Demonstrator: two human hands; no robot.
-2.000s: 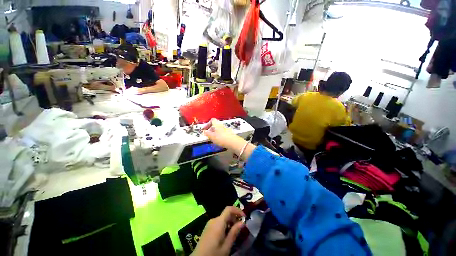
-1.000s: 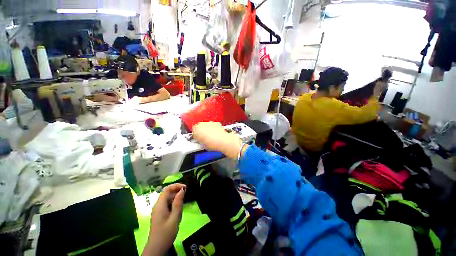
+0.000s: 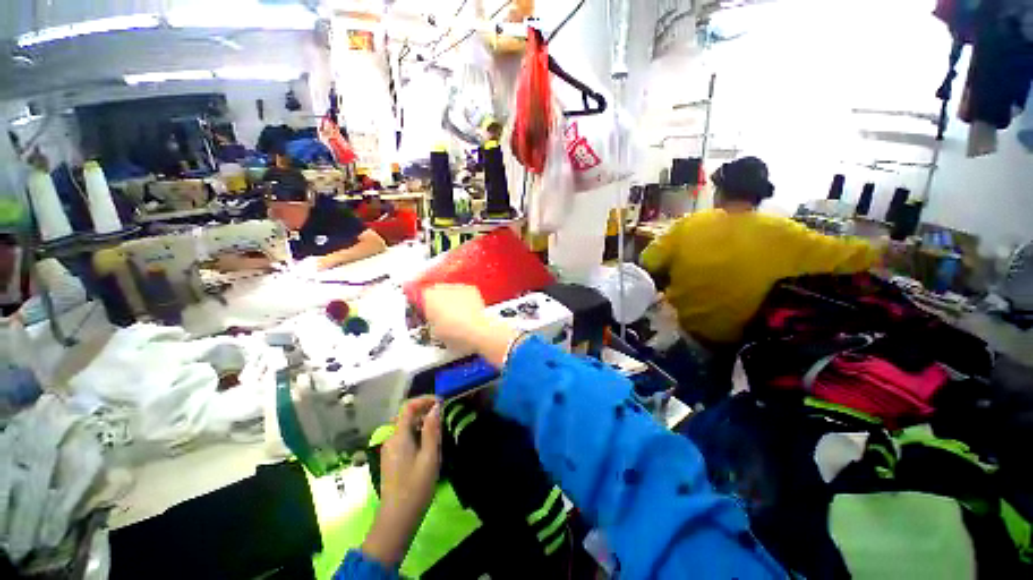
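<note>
The white sewing machine (image 3: 385, 360) with a green left end stands in front of me, its blue screen (image 3: 464, 376) lit. My right hand (image 3: 455, 315) is over the machine top, fingertips near the small fittings; what they touch cannot be told. My left hand (image 3: 410, 462) is raised in front of the machine, thumb and fingertips close together; no thread can be made out there. A neon panel (image 3: 444, 530) lies under and beside my left hand. A black panel (image 3: 215, 530) lies to its left. A black striped piece (image 3: 504, 459) with neon bars lies right of it.
White fabric (image 3: 159, 380) is heaped at left. Small thread spools (image 3: 353, 325) and a red shiny packet (image 3: 481, 270) are behind the machine. Dark, pink and neon garments (image 3: 878, 385) are piled at right. A person in yellow (image 3: 736, 266) and a person in black (image 3: 329, 230) sit beyond.
My left hand has moved left and up from low in front to the machine's front. My right hand has shifted left along the machine top. The person in yellow has moved an arm outward.
</note>
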